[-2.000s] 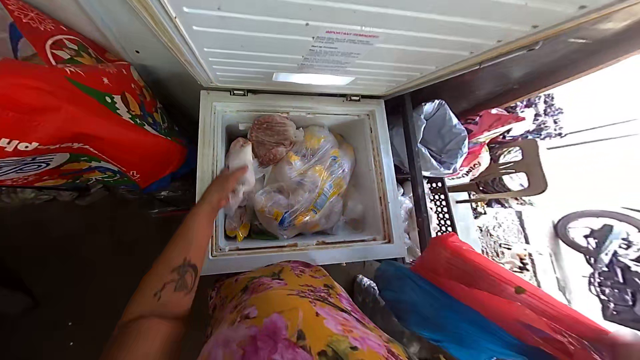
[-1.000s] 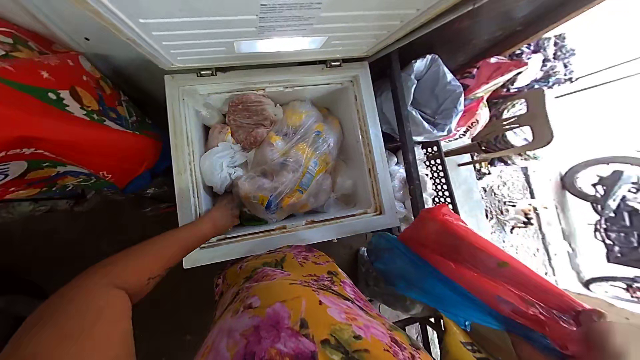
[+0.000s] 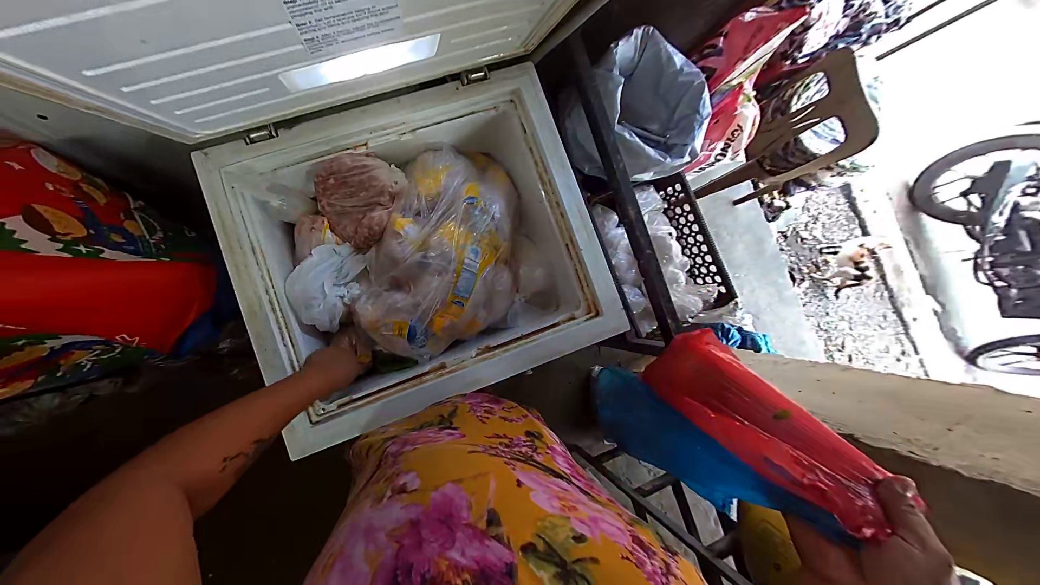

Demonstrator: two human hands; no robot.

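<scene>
My left hand (image 3: 340, 357) reaches into the front left corner of an open chest freezer (image 3: 569, 183); its fingers are among the bags, and what they touch is hard to make out. Just behind it lies a crumpled white plastic bag (image 3: 321, 284). A clear bag of what looks like minced meat (image 3: 357, 195) sits at the back left. Large clear bags with yellow-and-blue printed packs (image 3: 455, 252) fill the middle. My right hand (image 3: 906, 528), at the lower right outside the freezer, grips the gathered end of a red plastic bag (image 3: 756, 414) and a blue plastic bag (image 3: 682, 443).
The raised freezer lid (image 3: 203, 57) stands at the back. Red printed bags (image 3: 97, 284) are on the left. Right of the freezer are a black metal rack bar (image 3: 626, 187), a grey plastic bag (image 3: 650, 106), a black perforated basket (image 3: 695, 236) and a brown plastic chair (image 3: 845, 106). A motorcycle (image 3: 1007, 236) stands outside.
Two seconds ago my left hand was on a whitish bag at the freezer's left side; it has since moved to the front left corner. The red and blue bags remain at the right.
</scene>
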